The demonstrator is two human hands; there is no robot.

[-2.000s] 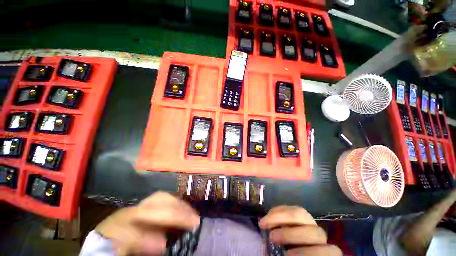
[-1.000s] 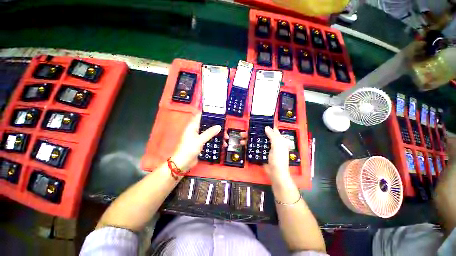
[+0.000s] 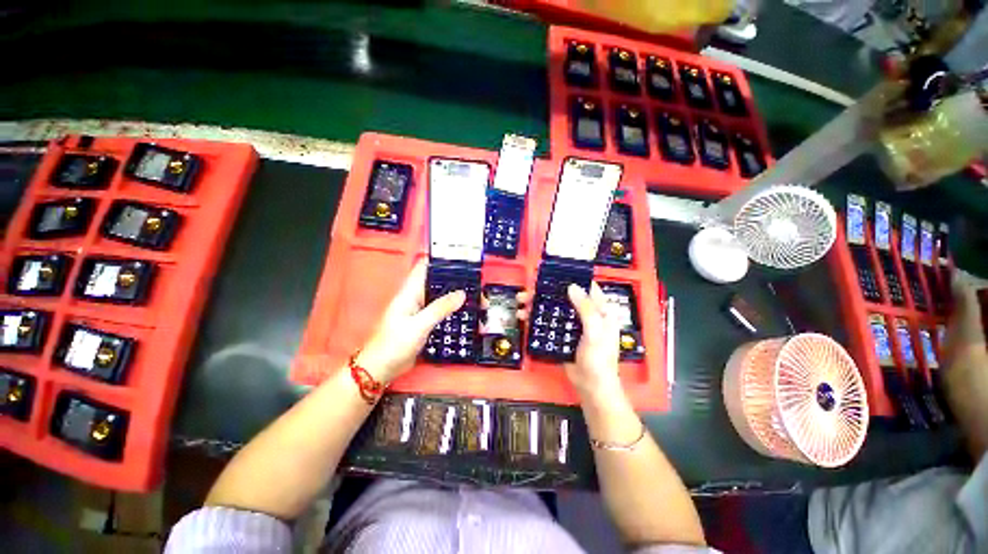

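My left hand [image 3: 403,327] holds an open flip phone [image 3: 456,211] with a white lit screen, its thumb on the keypad. My right hand [image 3: 594,338] holds a second open flip phone [image 3: 583,211], also lit white, tilted to the right, its thumb at the keypad's top edge. Both phones are over the central red tray [image 3: 345,284]. Another open phone [image 3: 504,222] stands between them in the tray. A closed phone [image 3: 386,196] lies in the upper left pocket. Closed phones [image 3: 502,321] also lie between and behind my hands, partly hidden.
Red trays of closed phones lie at left [image 3: 206,271] and beyond [image 3: 650,95]. A tray of open phones [image 3: 867,314] is at right. A pink fan [image 3: 796,398] and a white fan [image 3: 785,226] stand right. Battery-like blocks [image 3: 473,430] line the near edge. Another person's arm [image 3: 964,352] shows right.
Two seconds ago my blurred hands were at the near edge; one second ago they held both open phones over the tray. Since then the right-hand phone has tilted further right.
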